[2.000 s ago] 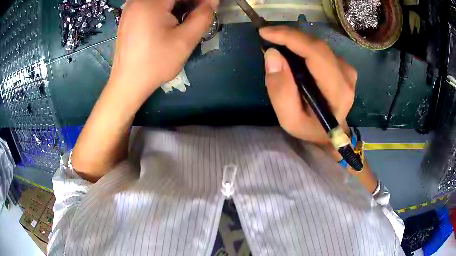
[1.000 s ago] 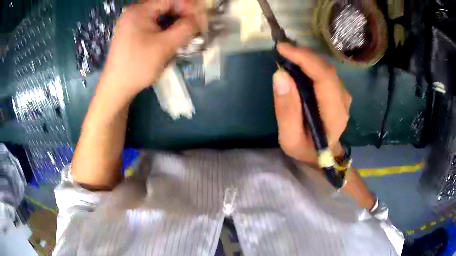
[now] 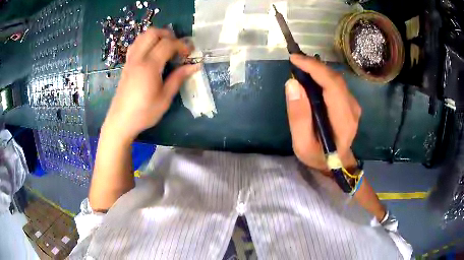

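My right hand [image 3: 325,111] grips the black handle of a soldering iron [image 3: 316,114]; its long barrel points up over the cream tape pad [image 3: 315,30], the tip near a brighter tape patch. My left hand [image 3: 147,81] is left of the pad, thumb and fingertips close together around something small and shiny with thin wire [image 3: 196,58]; exactly what it is cannot be told. A loose tape strip [image 3: 198,96] lies just below those fingertips. Another short strip [image 3: 237,68] hangs from the pad's front edge.
A pile of small dark and silver parts [image 3: 124,33] lies beyond my left hand. A clear dimpled tray [image 3: 58,91] is at far left. A ring holder [image 3: 394,66] with silvery shavings [image 3: 367,43] stands right of the pad. Dark plastic and shiny material lie at far right.
The view shows more of the bench and pad now. My left fingers have opened from a tighter curl, and the small shiny thing shows at their tips. The iron stays in my right hand.
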